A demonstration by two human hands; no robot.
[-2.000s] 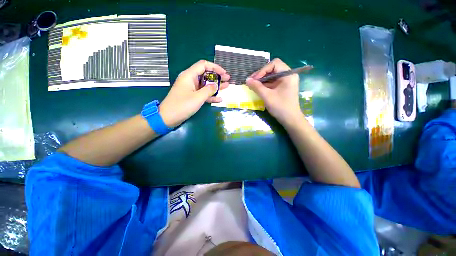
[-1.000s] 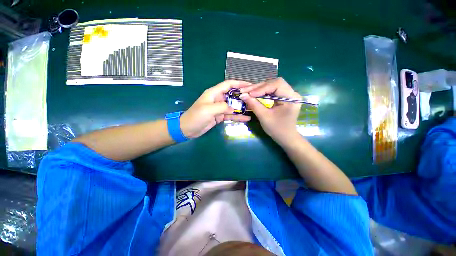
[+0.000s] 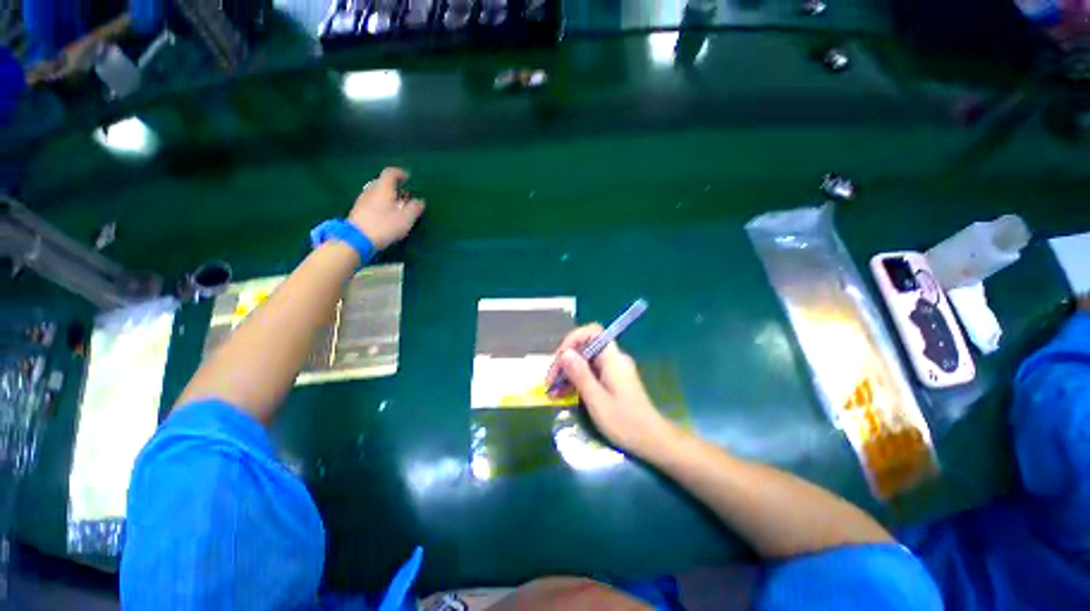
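Note:
My right hand holds the slim silver tweezers, with their tip low at the yellow near edge of the small adhesive sheet. That sheet lies flat, striped dark at the top and pale below. My left hand is stretched forward over the far green surface, beyond the large striped sheet. A small bit of something shows at its fingertips, too small and blurred to tell whether it is gripped. A shiny yellowish film lies under and beside the small sheet.
A bagged amber strip, a pink-white phone and a translucent bottle lie right. A bagged pale sheet and dark cup are left. Small modules and a black tray are at the far side. A blue sleeve shows right.
My left hand has left the small sheet area and reached forward and left. My right hand, with the tweezers, has parted from it onto the sheet's near edge. The view has tilted up.

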